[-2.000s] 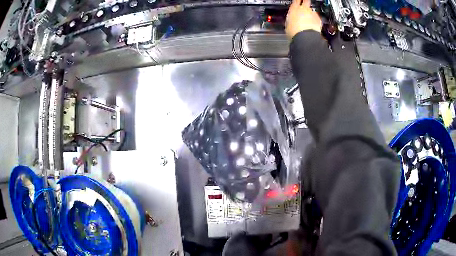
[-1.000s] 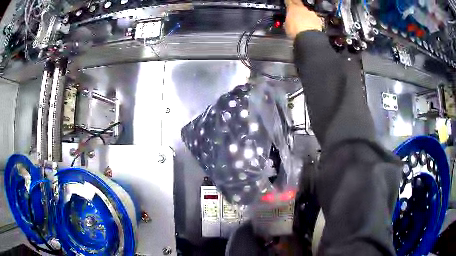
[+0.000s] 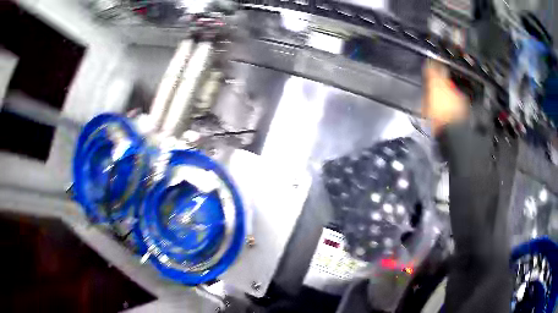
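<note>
My right hand (image 3: 445, 98) is bare and blurred. It reaches up in a dark grey sleeve to the conveyor track (image 3: 391, 33) at the upper right. I cannot tell whether its fingers hold anything. The clear poly bag (image 3: 373, 189) of small round black parts with pale centres lies below and left of the hand, not touched by it. Red print or light shows near the bag's lower edge. My left hand cannot be made out; a blurred grey shape is at the bottom, below the bag.
Two small blue bowl feeders (image 3: 189, 217) stand at the left, with narrow rails (image 3: 180, 85) running up from them. A large blue bowl feeder (image 3: 532, 275) is cut off at the lower right. A white controller (image 3: 330, 254) lies under the bag. Dark openings and white frames are at far left.
The view has turned left and tilted, so the bag, bowls and my right hand appear further right and the left frame shows. My right hand stays at the conveyor; the bag lies unmoved.
</note>
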